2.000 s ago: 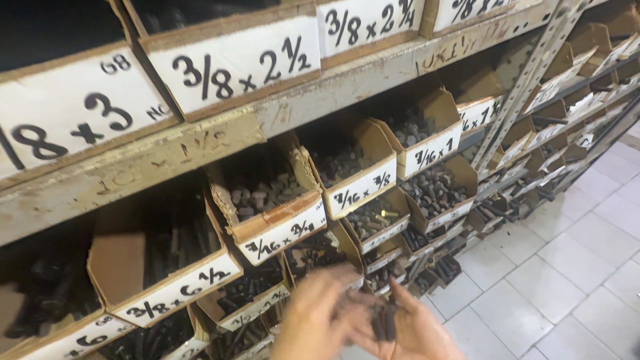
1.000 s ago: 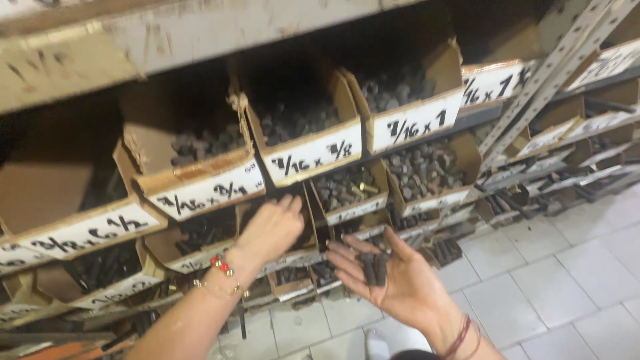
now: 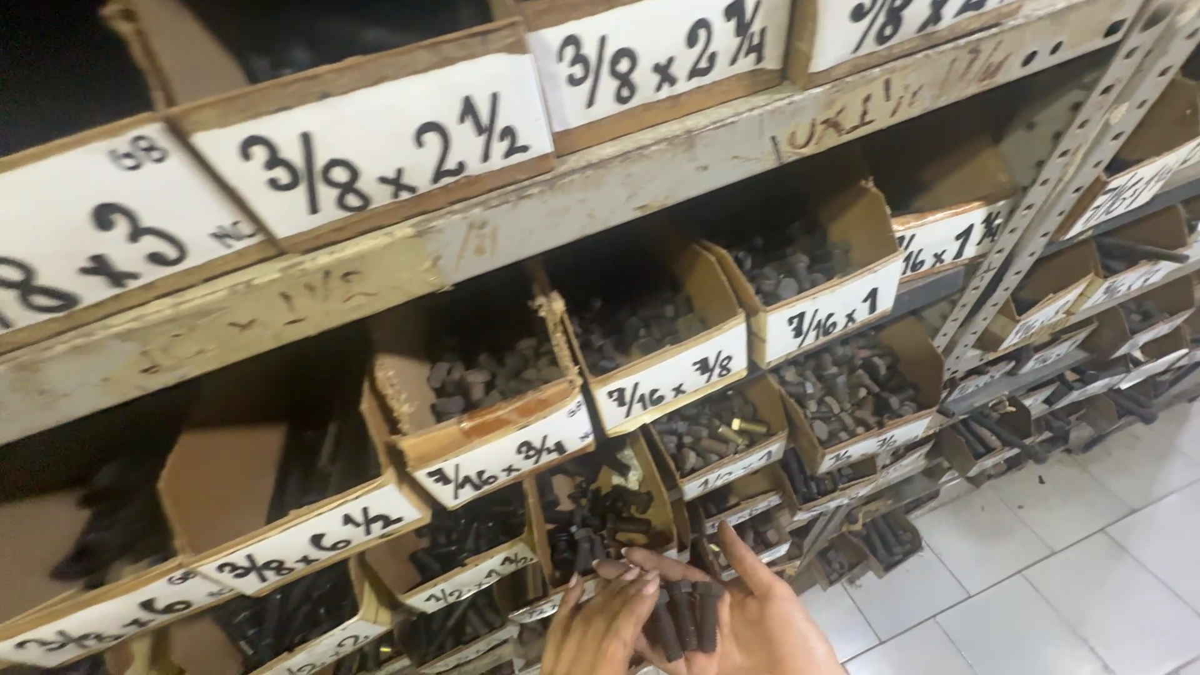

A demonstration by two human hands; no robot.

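Observation:
Several dark hex-head bolts (image 3: 686, 614) lie side by side across the palm and fingers of my right hand (image 3: 764, 614), which is cupped at the bottom centre. My left hand (image 3: 600, 623) is against them from the left, fingers bent, and its fingertips are close to the right hand's fingers. Whether the left fingers grip a bolt cannot be told. Just beyond both hands is an open cardboard bin of black bolts (image 3: 600, 516). To its upper right, a bin of grey bolts (image 3: 717, 431) holds a brass-coloured one.
Labelled cardboard bins of bolts fill the metal shelves, among them one with short bolts (image 3: 848, 384). A shelf beam (image 3: 600, 187) crosses above the hands. A perforated upright post (image 3: 1050, 206) stands at the right, with a tiled floor (image 3: 1022, 600) below.
My left hand was over a lower bin one second ago and is now beside my right hand and the bolts. The view has shifted to show more of the upper shelf.

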